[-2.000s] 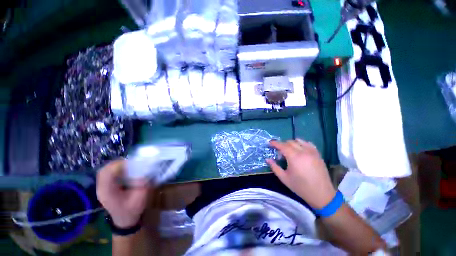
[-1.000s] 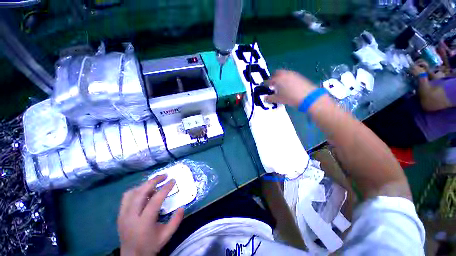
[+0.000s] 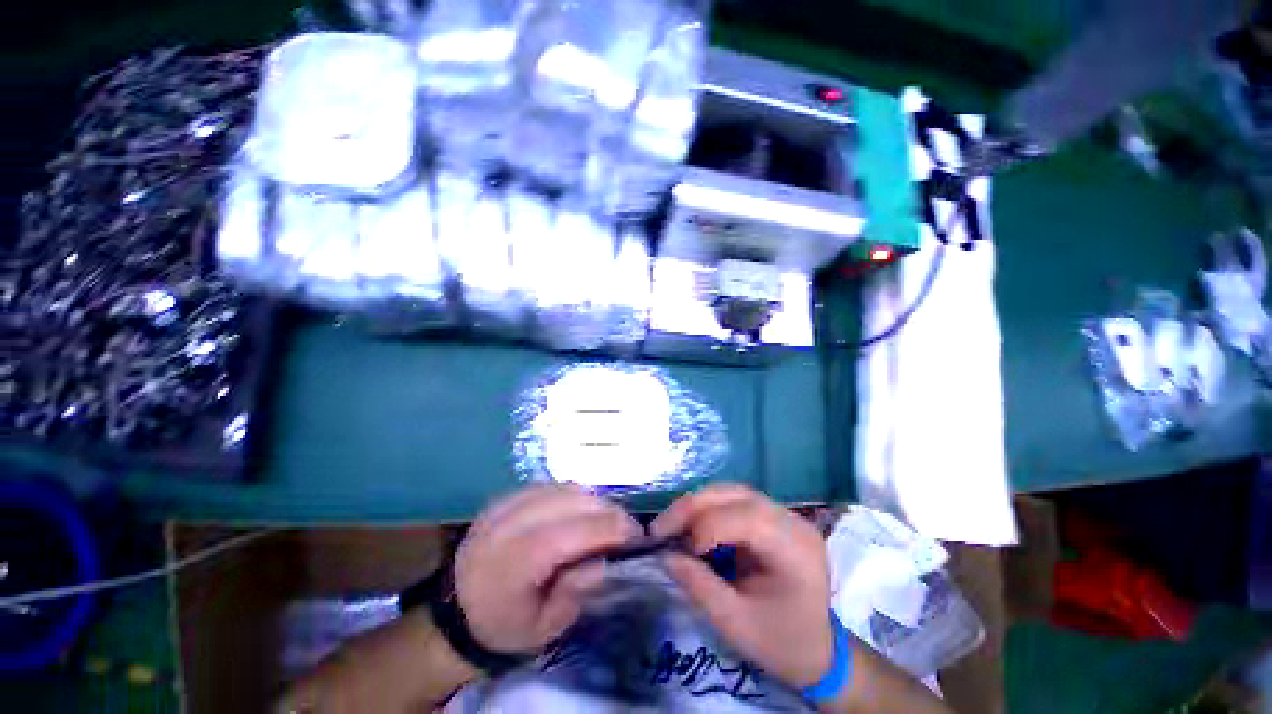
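My left hand (image 3: 537,565) and my right hand (image 3: 753,565) are close together in front of the bench's near edge. Their fingers pinch a thin black adhesive piece (image 3: 646,547) between them; it is blurred and mostly hidden by the fingers. A white rounded-square housing (image 3: 610,430) lies flat on a crinkled clear plastic bag (image 3: 693,435) on the green mat, just beyond my hands. Its small central rectangle shows.
Bagged housings (image 3: 481,251) and the silver-white screw feeder (image 3: 746,230) stand behind. A parts tray (image 3: 126,279) is at left. The white liner stack (image 3: 932,377) with black frames is at right. A large grey screwdriver (image 3: 1116,70) hangs at upper right. An open carton (image 3: 223,586) is below the edge.
My right hand has come from the liner stack back beside my left hand, which has left the housing. Both now hold the black piece. The view has turned, and the screwdriver appears further right.
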